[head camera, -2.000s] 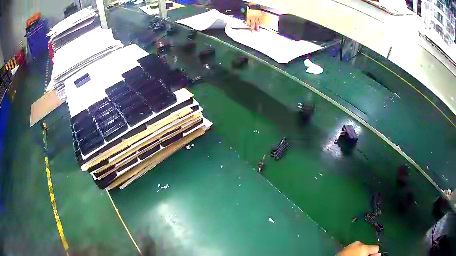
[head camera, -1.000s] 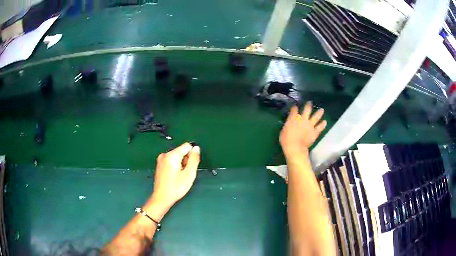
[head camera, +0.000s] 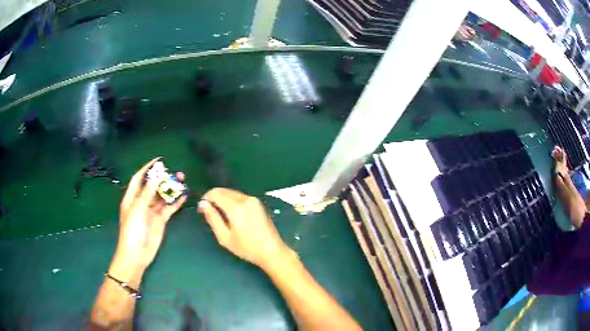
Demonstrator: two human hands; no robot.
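My left hand [head camera: 147, 205], with a thin bracelet on the wrist, holds a small circuit board [head camera: 168, 185] with white, silver and yellow parts between thumb and fingers, above the near edge of the belt. My right hand [head camera: 236, 223] is just right of it, thumb and fingertips pinched together around something small and dark that is mostly hidden; I cannot tell what it is. A dark bundled cord [head camera: 96, 173] lies on the green belt [head camera: 272, 139] left of my left hand.
A white metal post [head camera: 382, 90] slants up from its base at the bench edge. Right of it stands a stack of black blister trays [head camera: 482, 194] with tan and white separators. Blurred dark parts lie along the belt. Another person's arm [head camera: 569, 194] is at the far right.
The view has shifted right. My left hand now holds a circuit board. My right hand, open over the belt before, has come in beside it with its fingers pinched.
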